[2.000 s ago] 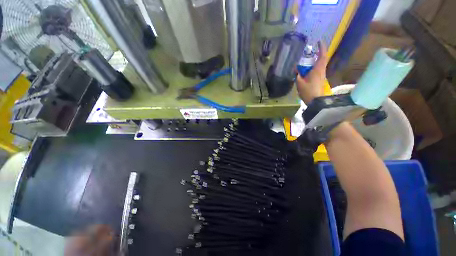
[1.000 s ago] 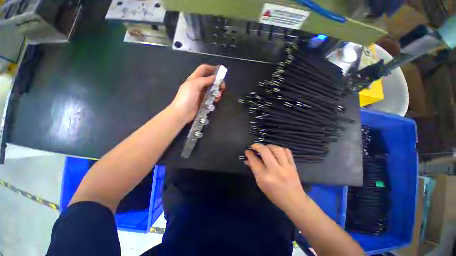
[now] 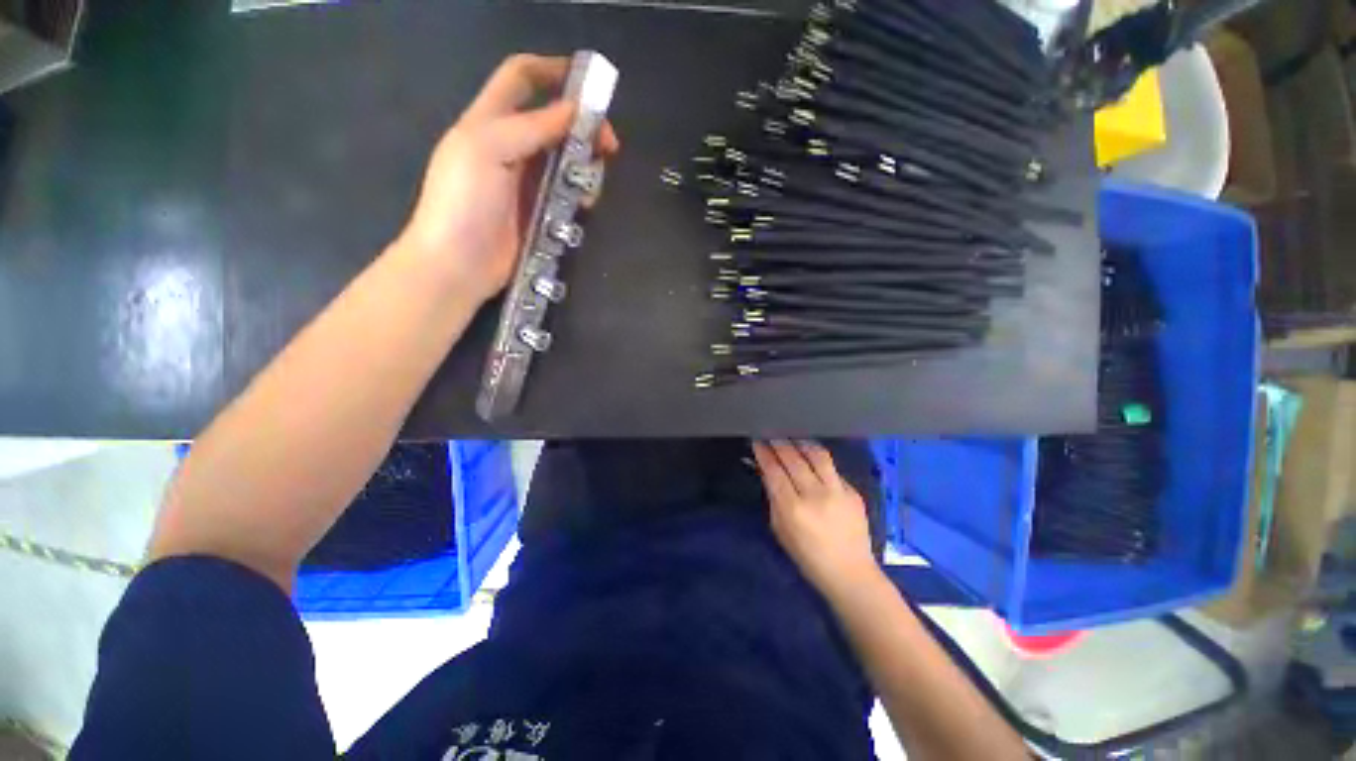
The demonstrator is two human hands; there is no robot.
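Observation:
My left hand (image 3: 483, 186) grips the upper part of a silver loading bar (image 3: 521, 305) with several small metal holders along its right side, tilted over the bench. A fanned pile of black cable pieces (image 3: 877, 283) lies on the bench, shiny tips mostly to the left. My right hand (image 3: 818, 513) is just below the bench's front edge, against my dark clothing, fingers together. A small glint shows at its fingertips, but whether it holds a cable piece is unclear.
A large blue tote (image 3: 1219, 298) of black pieces, with a green tag (image 3: 1136, 413), stands right of the bench (image 3: 134, 253). A smaller blue bin (image 3: 483, 520) is below the front edge at left. A white bucket (image 3: 1202, 112) and yellow block (image 3: 1130, 122) are at upper right.
My right hand has moved from the pile's near end to below the bench edge. My left hand still holds the bar. The view has tipped down, and the press has left the picture.

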